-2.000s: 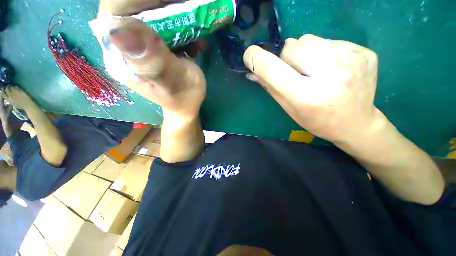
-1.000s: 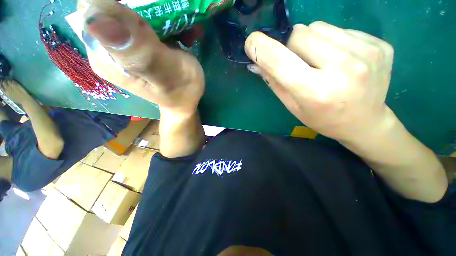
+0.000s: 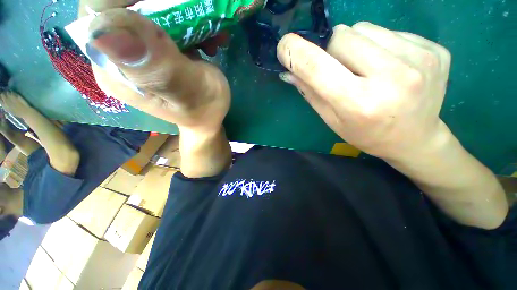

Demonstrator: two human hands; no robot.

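Note:
My left hand (image 3: 164,68) is closed around a green-and-white tube (image 3: 198,24) with Chinese print, at the top left of centre. The tube lies slanted, its right end over the left edge of a glossy black plastic housing (image 3: 266,48). The housing lies on the green bench, cut off by the top edge of the picture. My right hand (image 3: 374,85) is curled, its thumb and fingers gripping the housing's near right edge. The tube's nozzle cannot be made out, and my right fingertips are partly hidden.
A bundle of red leads (image 3: 79,76) with white ends lies on the green bench (image 3: 476,73) to the left. Another person's arm (image 3: 48,133) reaches to the bench at far left. Brown cartons (image 3: 90,209) stand below left. Yellow tape (image 3: 344,149) marks the bench's near edge.
Over the two seconds, the tube and housing have shifted slightly up in view, and my right hand appears slightly higher and further right. Both hands keep their grips. The other person's head and arm have shifted.

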